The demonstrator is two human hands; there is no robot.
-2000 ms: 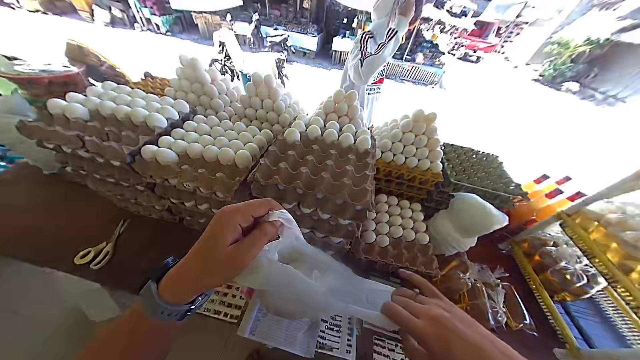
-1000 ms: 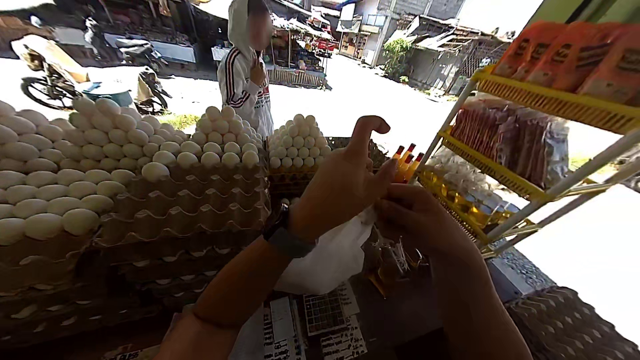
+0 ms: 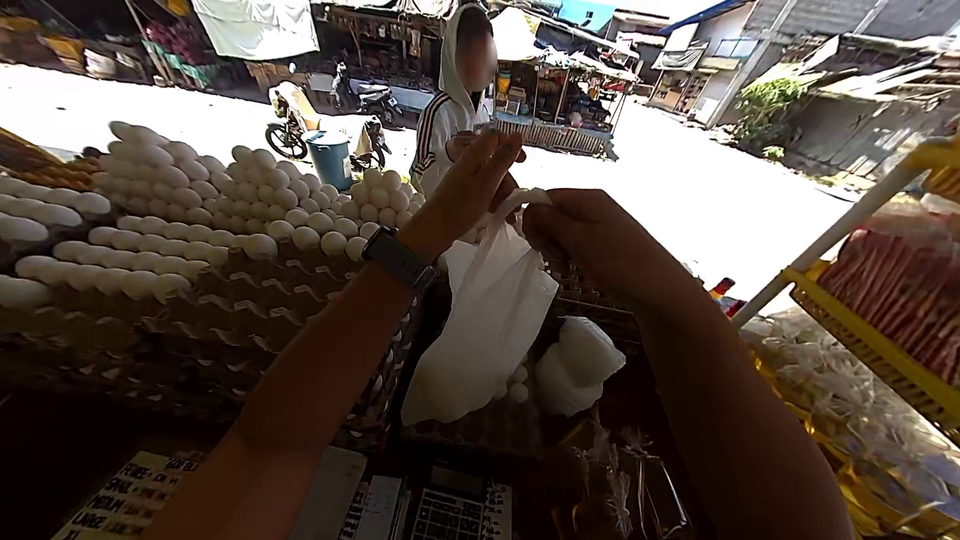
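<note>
A white plastic bag (image 3: 487,315) hangs by its twisted top from my right hand (image 3: 574,229), whose fingers are closed on it. My left hand (image 3: 472,180), with a watch on its wrist, is raised just left of the bag's top; its fingers look extended, and whether it touches the plastic is hidden. Below the hands the bag hangs above a carton tray with a few white eggs (image 3: 517,382). Beside it rests a second white plastic bundle (image 3: 581,367). Stacks of carton egg trays (image 3: 262,300) with piled white eggs (image 3: 161,169) stand on the left.
A calculator (image 3: 450,510) and handwritten signs (image 3: 124,499) lie at the near edge. On the right is a rack with yellow trays (image 3: 877,352) and packed goods. A person in a white hooded jacket (image 3: 435,127) stands beyond the eggs. Clear plastic packs (image 3: 622,480) sit at the lower right.
The white bag, held low and spread between both hands in the earliest frame, now hangs from my raised right hand. My left hand has moved up. The view has turned to the right.
</note>
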